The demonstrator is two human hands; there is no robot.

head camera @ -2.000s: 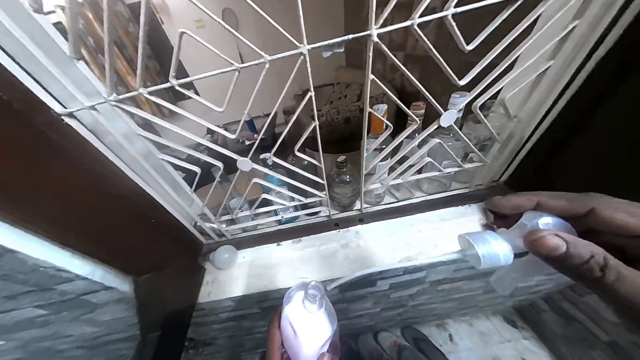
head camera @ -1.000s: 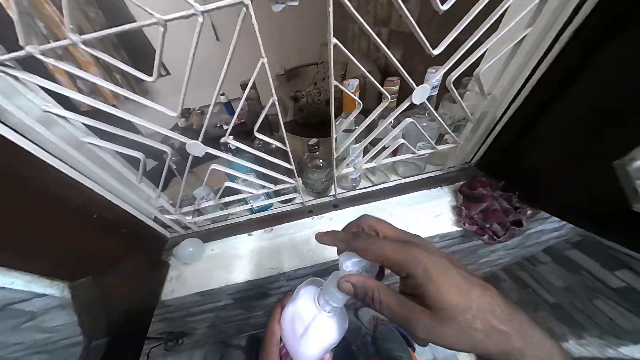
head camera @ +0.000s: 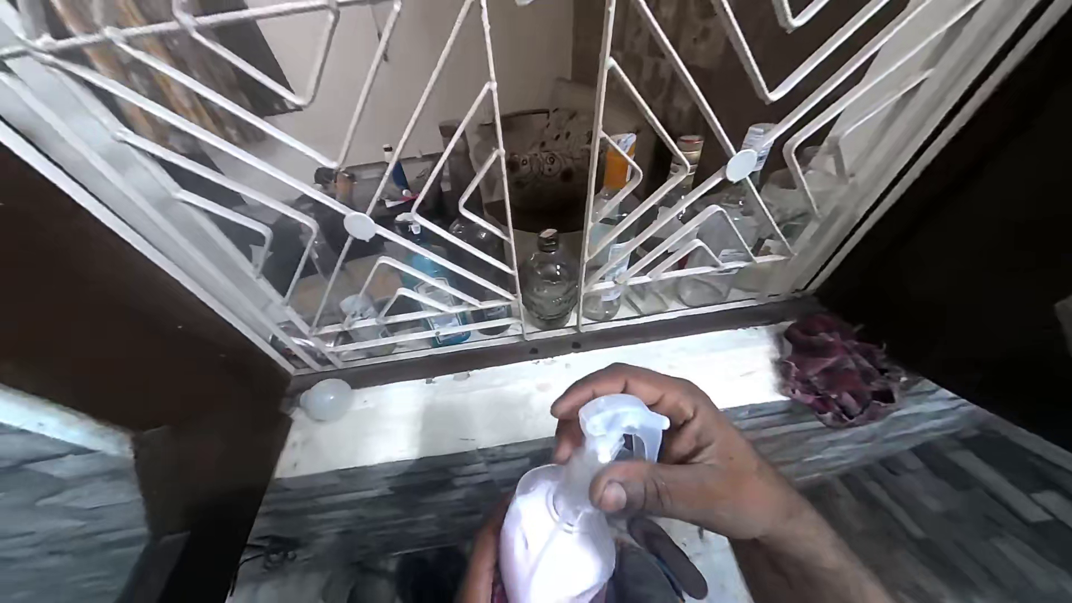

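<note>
My left hand (head camera: 485,548) is wrapped around a translucent plastic spray bottle (head camera: 557,544) holding pale pinkish-white liquid, low in the view; most of that hand is hidden behind the bottle. With thumb and fingers my right hand (head camera: 682,469) grips the collar of a clear white trigger sprayer head (head camera: 620,427), which sits at the bottle's neck. A thin tube shows faintly inside the bottle. Whether the collar is threaded on cannot be told.
Beyond a white sill (head camera: 419,419) stands a white metal window grille (head camera: 501,209), with several glass bottles behind it, one a round clear bottle (head camera: 550,280). A small whitish globe (head camera: 327,399) sits at the sill's left end, a crumpled maroon cloth (head camera: 837,368) at its right. Footwear (head camera: 666,557) lies below.
Two seconds ago my right hand held the sprayer head away at the right, its tube trailing toward the open bottle. It has come over to the bottle, and the sprayer is now at the neck.
</note>
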